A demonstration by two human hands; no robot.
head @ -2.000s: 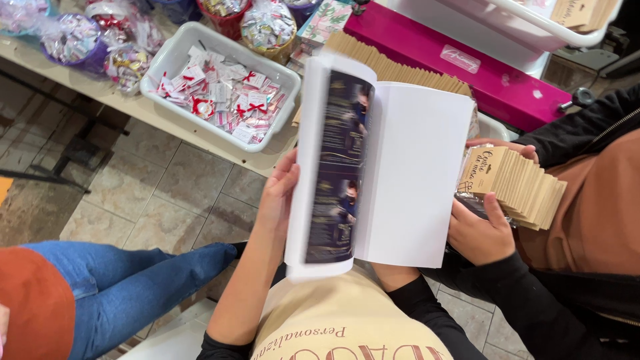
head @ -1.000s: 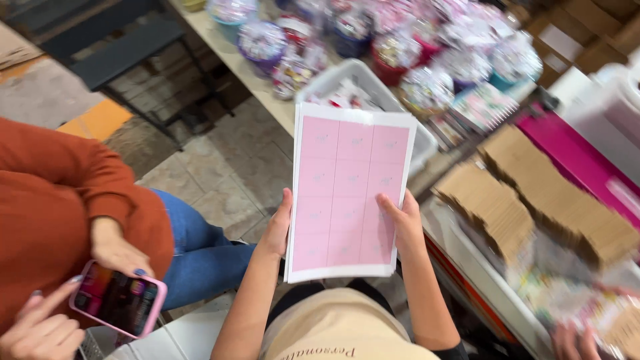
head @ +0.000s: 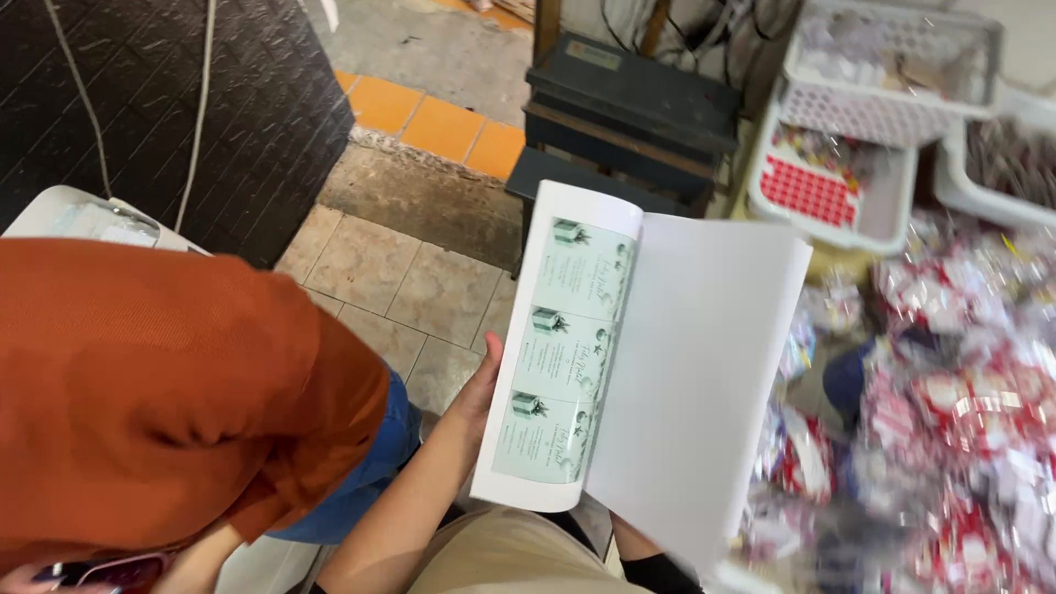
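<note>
A stack of printed paper sheets (head: 569,355) lies opened like a book in front of my body. Pale green printed cards with gift drawings show on its curled left side, and a blank white sheet (head: 693,371) spreads on the right. My left hand (head: 483,384) holds the stack by its left edge, the thumb tip showing and the other fingers behind the paper. The right forearm enters below the blank sheet; my right hand is hidden behind the paper.
A person in an orange-brown sweater (head: 165,388) is close at the left, holding a phone (head: 124,573). At the right, a table carries many wrapped packages (head: 949,396) and white plastic baskets (head: 891,115). Dark stacked furniture (head: 627,99) stands beyond the papers.
The pink printed sheet on top a second ago is out of sight; the stack is now opened to green prints and a blank sheet. The view has swung left.
</note>
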